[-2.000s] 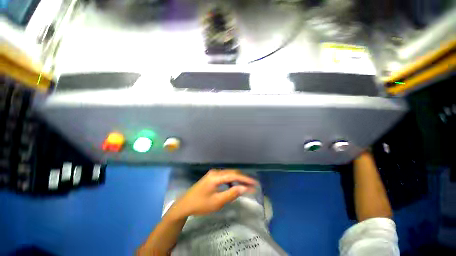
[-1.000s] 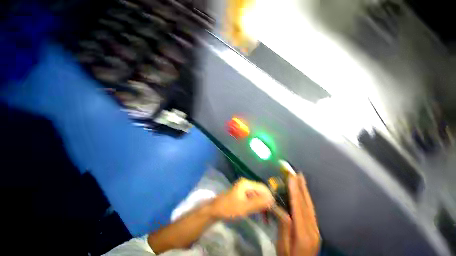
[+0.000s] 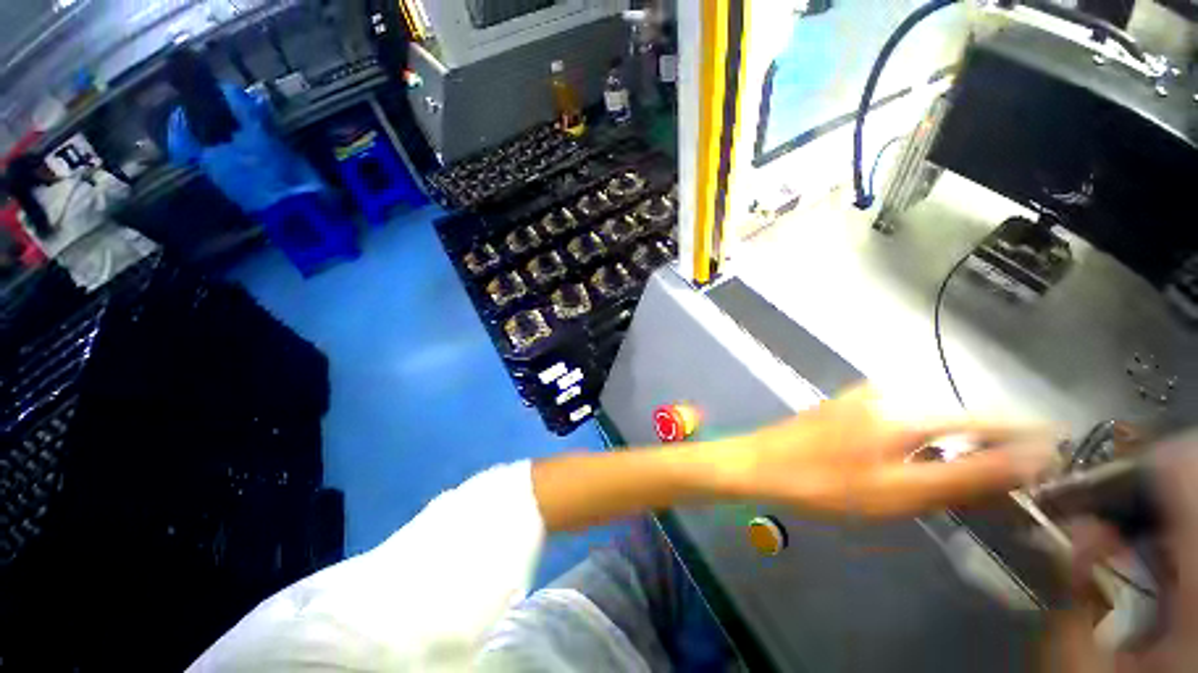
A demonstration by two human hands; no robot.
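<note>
My left hand (image 3: 874, 460) reaches across the grey front panel to the right, over the machine table's edge. A small silvery ring-like part (image 3: 943, 448) shows between its thumb and fingers; whether it is gripped is unclear. Its fingertips are close to a blurred dark metallic part (image 3: 1117, 506) at the right. My right hand (image 3: 1090, 592) is blurred and cut off by the right edge, with its fingers around this dark part. The left forearm hides part of the panel, including the place of the lit green button.
The red emergency stop (image 3: 675, 422) and orange-yellow button (image 3: 767, 534) are on the panel. A yellow-and-black post (image 3: 713, 145) stands at the opening's left. A black box unit (image 3: 1064, 145) hangs above the table. Filled black trays (image 3: 549, 292) lie left. A person in blue (image 3: 243, 138) is far behind.
The view has swung left and become clearer. My left hand has moved from in front of the panel to over the table's edge. My right hand is now at the right edge by the dark part.
</note>
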